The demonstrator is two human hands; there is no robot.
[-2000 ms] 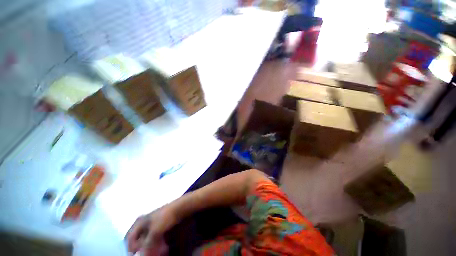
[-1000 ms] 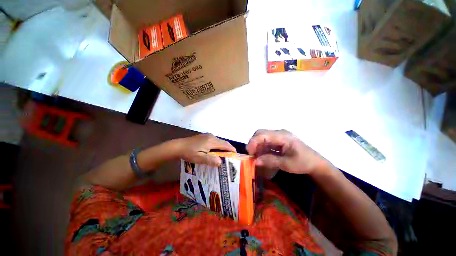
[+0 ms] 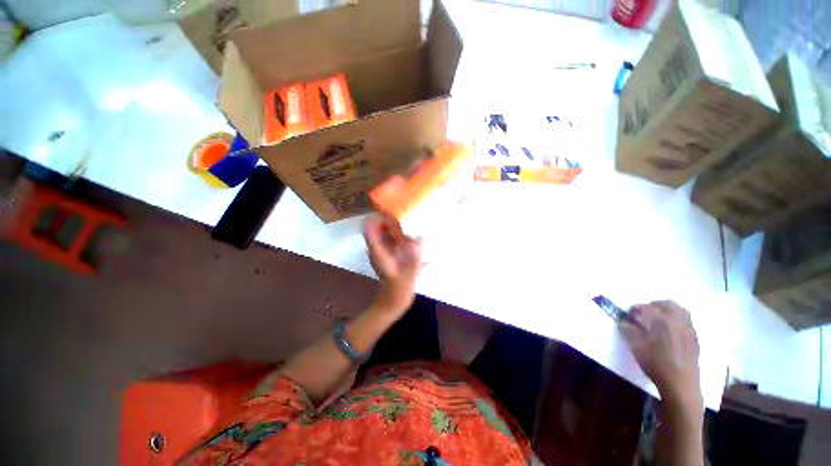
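Observation:
My left hand (image 3: 394, 259) holds an orange and white retail box (image 3: 424, 187) by its near end, tilted, over the table in front of the open brown carton (image 3: 355, 173). My right hand (image 3: 663, 341) is at the right, low over the table. Its fingers cover the near end of a narrow dark and grey-green strip (image 3: 609, 307); whether they grip it cannot be told. A second retail box (image 3: 528, 173) lies on the table behind the held one. Orange boxes (image 3: 308, 105) stand inside the open carton.
Brown cartons (image 3: 697, 100) stand at the right of the white table (image 3: 538, 246). A tape dispenser (image 3: 219, 159) and a black flat object (image 3: 248, 207) lie left of the open carton. Orange stools (image 3: 68, 227) are on the floor.
My hands have moved apart. My left hand has carried the box forward from my body to over the table; my right hand has let it go and moved right to the strip.

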